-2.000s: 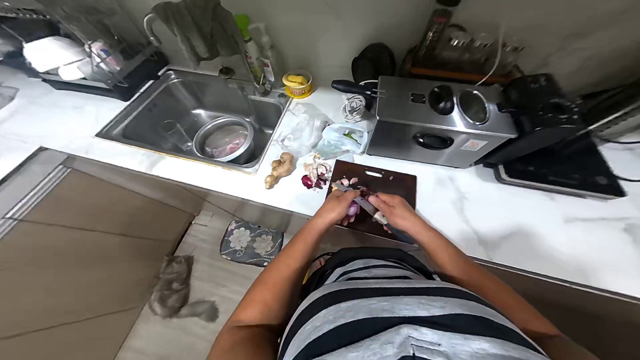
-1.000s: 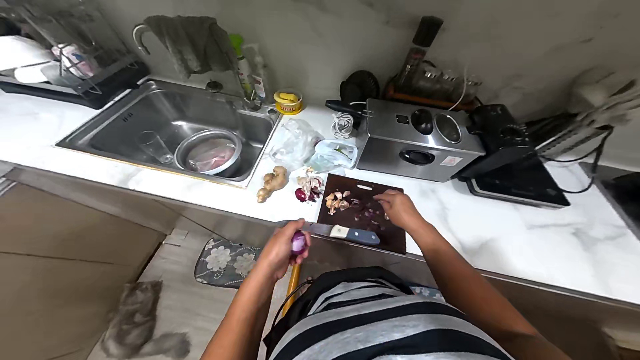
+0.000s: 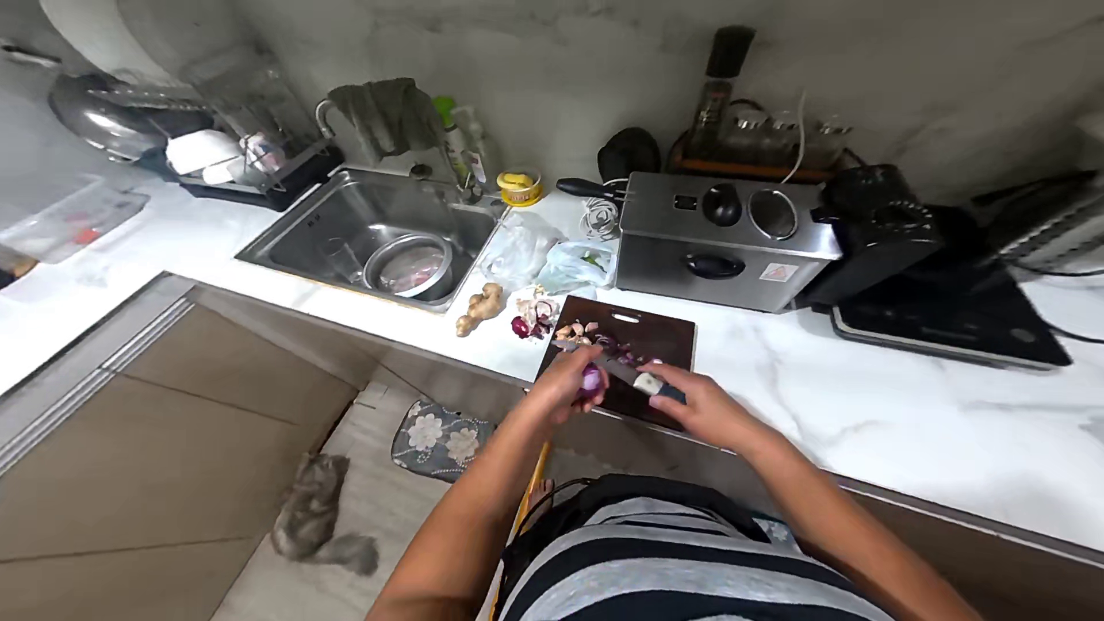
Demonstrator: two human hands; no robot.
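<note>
My left hand (image 3: 571,383) is closed around a peeled red onion (image 3: 592,379) at the near left edge of the dark cutting board (image 3: 675,334). In my right hand (image 3: 697,402) is the handle of a kitchen knife (image 3: 649,384), its blade pointing left over the board toward my left hand. Peeled cloves (image 3: 576,331), garlic or shallot, lie at the board's upper left. Cut purple onion pieces (image 3: 623,352) are in the middle, partly behind the blade. Left of the board are onion and garlic skins (image 3: 536,314) and a ginger root (image 3: 480,309).
A steel sink (image 3: 315,226) holding a metal bowl (image 3: 409,266) is on the left. Plastic bags (image 3: 576,266) and a stainless-steel appliance (image 3: 724,246) stand behind the board. An induction cooktop (image 3: 957,323) is to the right. A grey cat (image 3: 315,509) lies on the floor.
One second ago the knife lay on the board's near edge; now my right hand holds it. My left hand, with the onion, has moved over the board's left edge.
</note>
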